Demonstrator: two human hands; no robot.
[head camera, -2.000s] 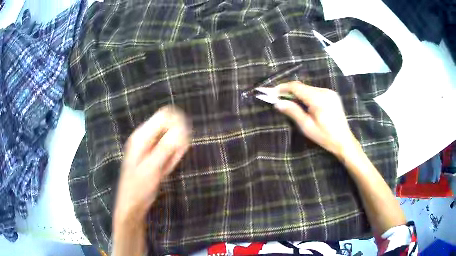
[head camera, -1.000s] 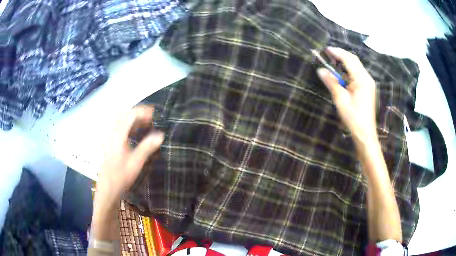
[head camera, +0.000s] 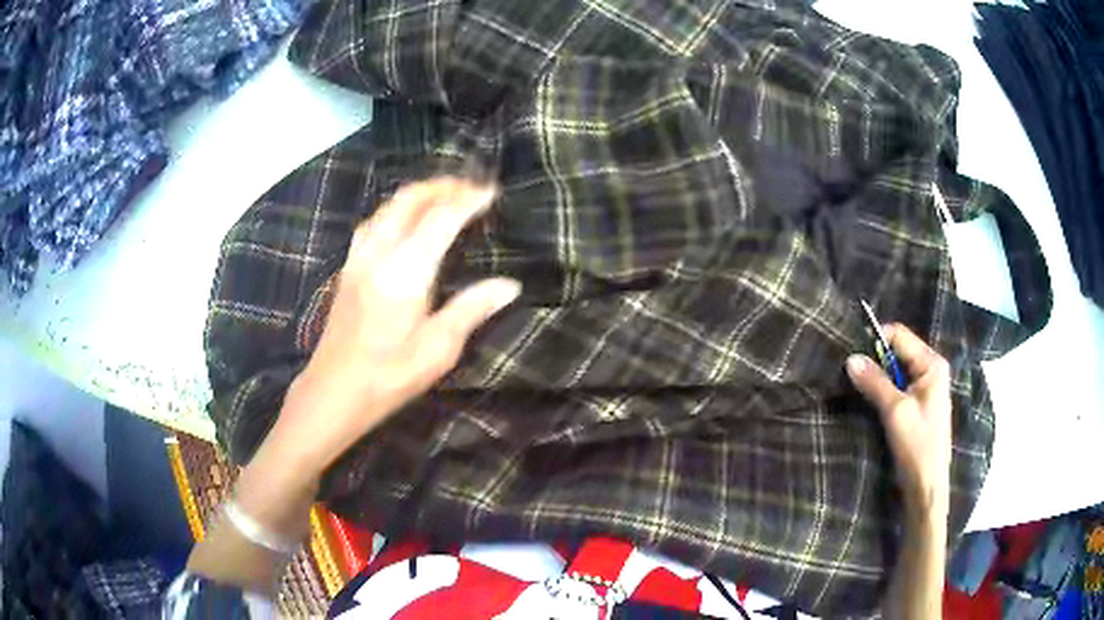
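Note:
A dark brown-olive plaid garment (head camera: 678, 351) with cream and yellow check lines lies bunched and folded in front of me. A strap of it (head camera: 1029, 273) curves out as a loop at the right. My right hand (head camera: 902, 388) is at the garment's right part, closed around thread snips (head camera: 881, 343) with a blue-black grip, the silver blade pointing up and left. My left hand (head camera: 418, 279) is over the garment's left part, fingers spread and slightly blurred, thumb apart. I see nothing held in it. Some of the cloth under my left hand is hidden.
The white table's worn rim (head camera: 85, 394) curves at the left. A blue-white plaid pile (head camera: 85, 133) lies at upper left and dark navy-black garments (head camera: 1053, 109) at upper right. A wooden-bead mat (head camera: 200, 484) shows at lower left, with dark cloth beyond it. Red items show at lower right.
The garment has shifted and is now more folded, with its upper part bunched. My left hand has moved up and right over the cloth. My right hand has moved down with the snips.

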